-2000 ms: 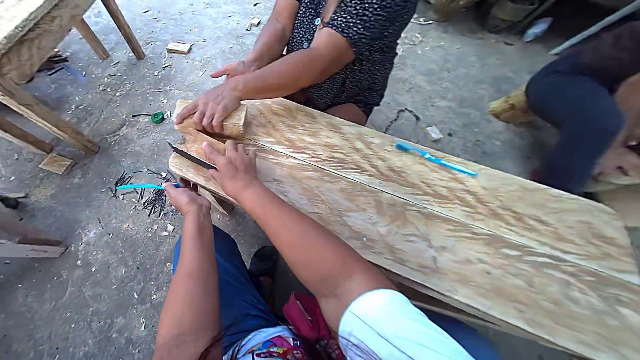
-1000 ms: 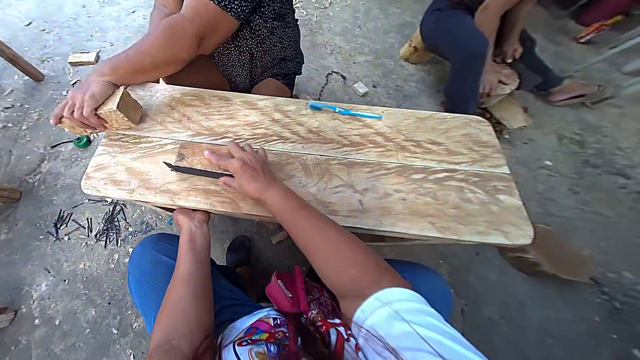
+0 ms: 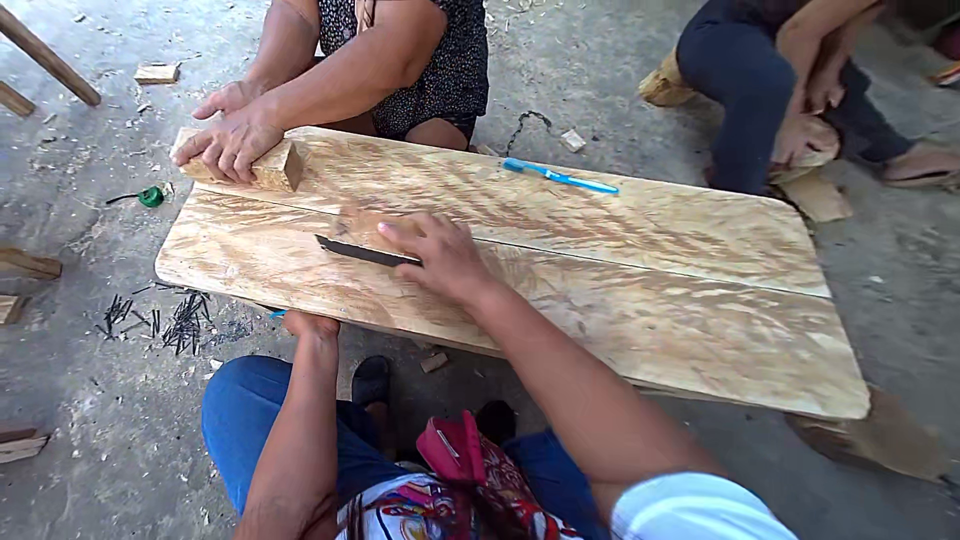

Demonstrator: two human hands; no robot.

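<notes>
A long wooden tabletop (image 3: 637, 330) made of two planks lies across the view. My right hand (image 3: 442, 259) rests over its left half, on what looks like a thin flat piece of wood or sandpaper (image 3: 360, 225). A dark strip (image 3: 367, 251), perhaps a blade, runs out from beside the thumb; whether the hand grips it is unclear. At the near left edge, my left hand (image 3: 311, 324) reaches under the board, its fingers hidden, with a bit of something blue (image 3: 278, 313) beside it. A blue toothbrush (image 3: 559, 177) lies near the far edge.
Across the board, a co-worker's hands (image 3: 232, 139) press on a wooden block (image 3: 281, 169) at the far left corner. Another person sits at the upper right. A green tape measure (image 3: 151, 196), a pile of nails (image 3: 187, 322) and wood scraps (image 3: 156, 73) lie on the concrete floor.
My right hand has moved away from the co-worker's block, farther along the board. My left hand, earlier beside the board's end with a blue thing, has gone under its near edge. The view has shifted.
</notes>
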